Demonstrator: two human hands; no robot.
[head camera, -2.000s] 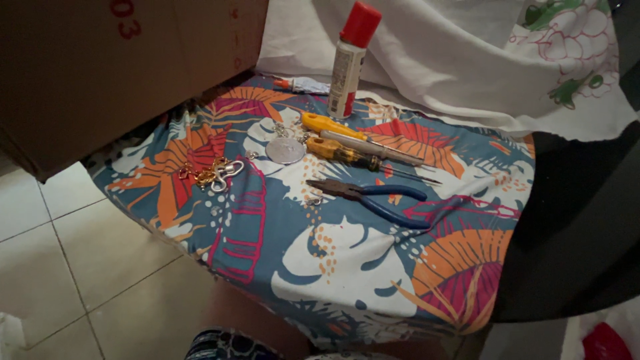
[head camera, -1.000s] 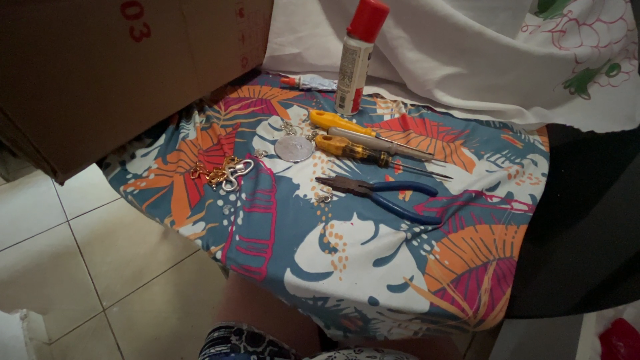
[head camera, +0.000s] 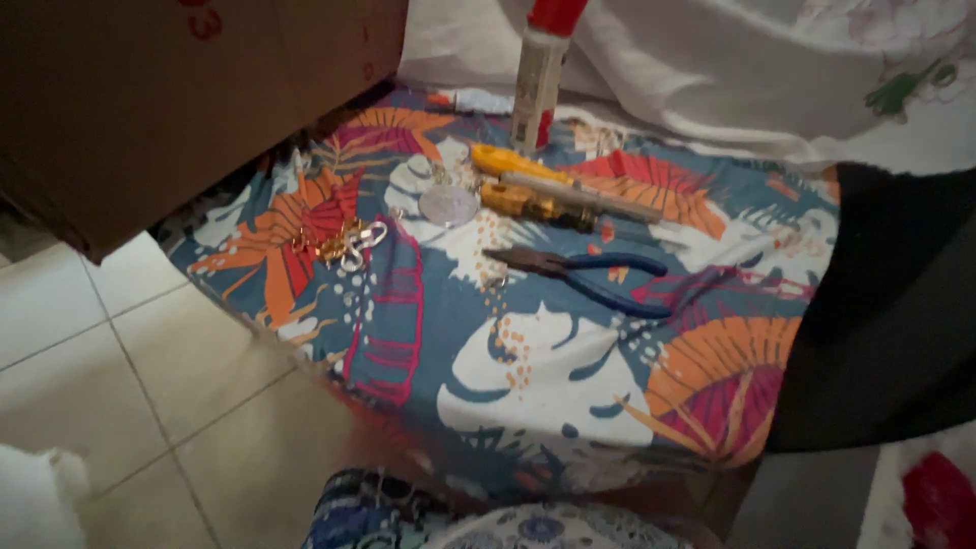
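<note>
Neither of my hands is in view. Needle-nose pliers (head camera: 545, 263) with blue handles lie on a patterned cloth (head camera: 473, 351), tips to the left. Behind them rest a screwdriver with an amber handle (head camera: 534, 204), a slim grey tool (head camera: 583, 194) and a yellow-handled tool (head camera: 518, 162), close together. A round, clear or silvery disc (head camera: 448, 206) lies left of the handles, with a small chain-like bit beside it. Gold-coloured and silvery metal pieces (head camera: 343, 242) form a small pile farther left. A tiny metal piece (head camera: 496, 281) lies just below the pliers' jaws.
A spray can with a red cap (head camera: 540, 84) stands at the back, beside a small tube (head camera: 480, 101). A cardboard box (head camera: 191, 99) occupies the upper left. White embroidered fabric (head camera: 686, 84) hangs behind. A black surface (head camera: 877, 328) is at the right, floor tiles (head camera: 183, 366) at the lower left.
</note>
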